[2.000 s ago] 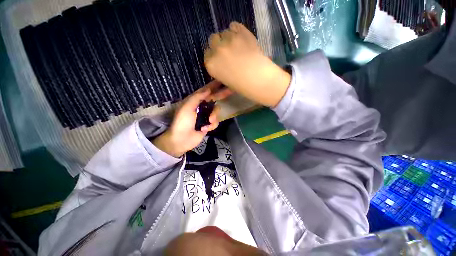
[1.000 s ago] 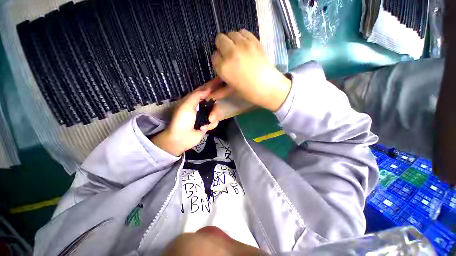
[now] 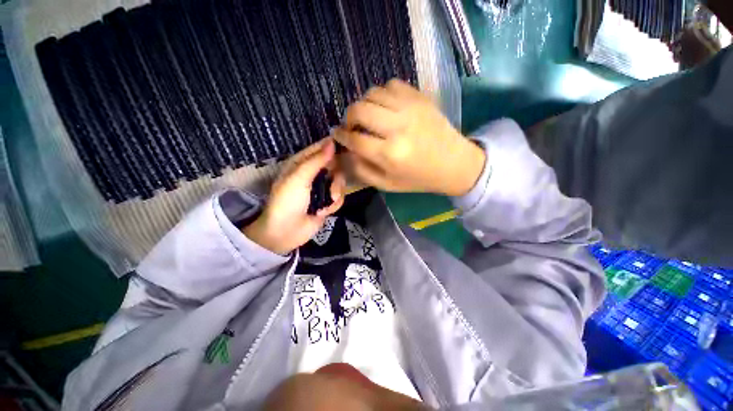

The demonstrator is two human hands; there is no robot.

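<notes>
Long black strips [image 3: 201, 88] lie side by side on a ribbed pale lining sheet [image 3: 80, 213]. My left hand [image 3: 293, 197] is palm up at the strips' near ends, curled around a loose cluster of small black fittings [image 3: 320, 191]. My right hand [image 3: 394, 136] is just right of it, fingers bent and pinched together at the near end of a strip, touching or nearly touching my left fingertips. Whether a fitting or a strip end is between the right fingertips is hidden.
A silvery piece [image 3: 462, 36] lies beside the sheet's right edge. A clear plastic bag [image 3: 514, 20] is at the back. Another person's grey sleeve [image 3: 643, 160] is at the right, near more strips [image 3: 651, 18]. Blue crates [image 3: 667, 305] stand lower right on the floor.
My right hand has moved down toward me, from over the strips to their near ends beside my left hand. My left hand stays nearly in place. The other person's sleeve has shifted.
</notes>
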